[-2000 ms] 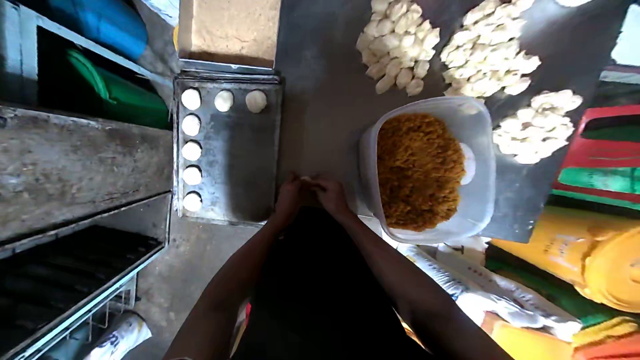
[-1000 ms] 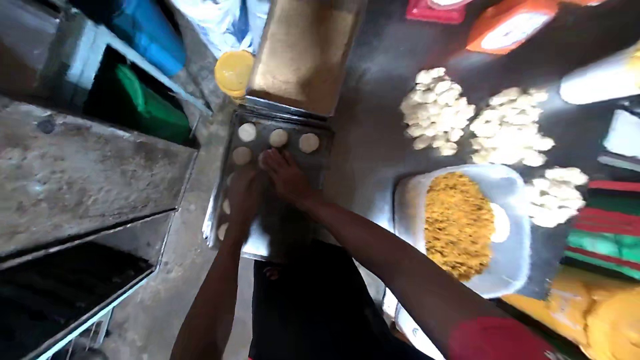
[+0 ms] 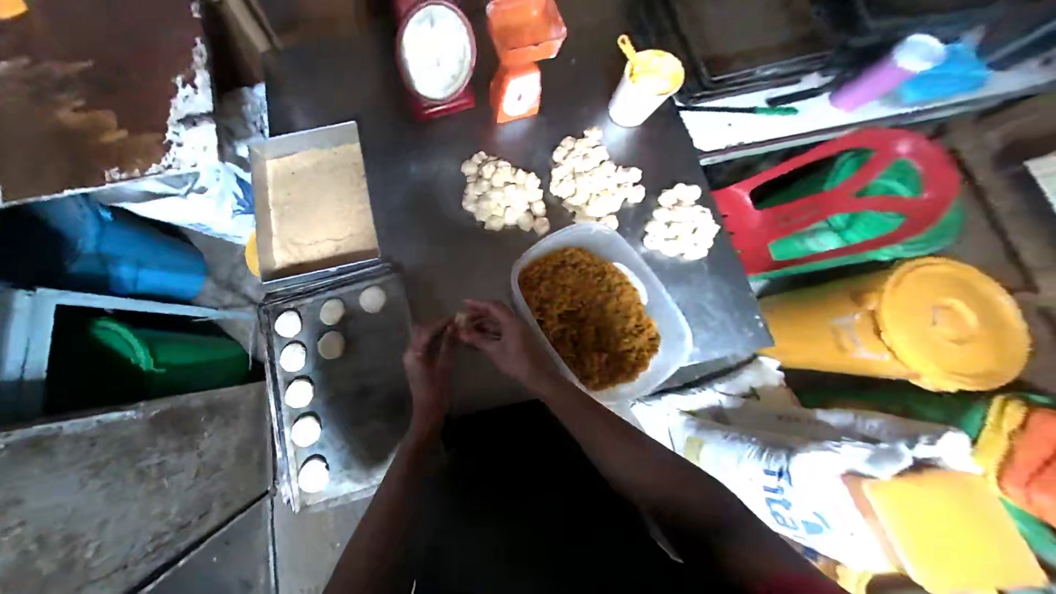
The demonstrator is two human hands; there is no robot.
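Note:
My left hand [image 3: 427, 363] and my right hand [image 3: 503, 338] meet over the dark table, between the baking tray and the plastic tub. A small pale piece of dough [image 3: 460, 318] shows between their fingertips. On the metal baking tray [image 3: 371, 388] to the left lie several flattened round dough pieces [image 3: 298, 393], in a column along its left side with a few more near the top. The translucent plastic tub [image 3: 672, 330], right of my hands, holds a crumbly orange-brown filling [image 3: 586, 318] with a white rounded thing at its edge. Several small dough lumps [image 3: 503, 194] form piles beyond it.
A shallow box of tan powder [image 3: 322, 202] stands behind the tray. Red [image 3: 436, 54] and orange [image 3: 517, 87] scales and a white cup [image 3: 643, 91] are farther back. A red plastic chair [image 3: 850, 190], a yellow lidded bucket [image 3: 949, 322] and white sacks [image 3: 775, 462] stand at the right.
My hands have moved right, off the baking tray to the table beside the tub. The tray holds more dough rounds than two seconds ago. The view has shifted and shows more of the table's back.

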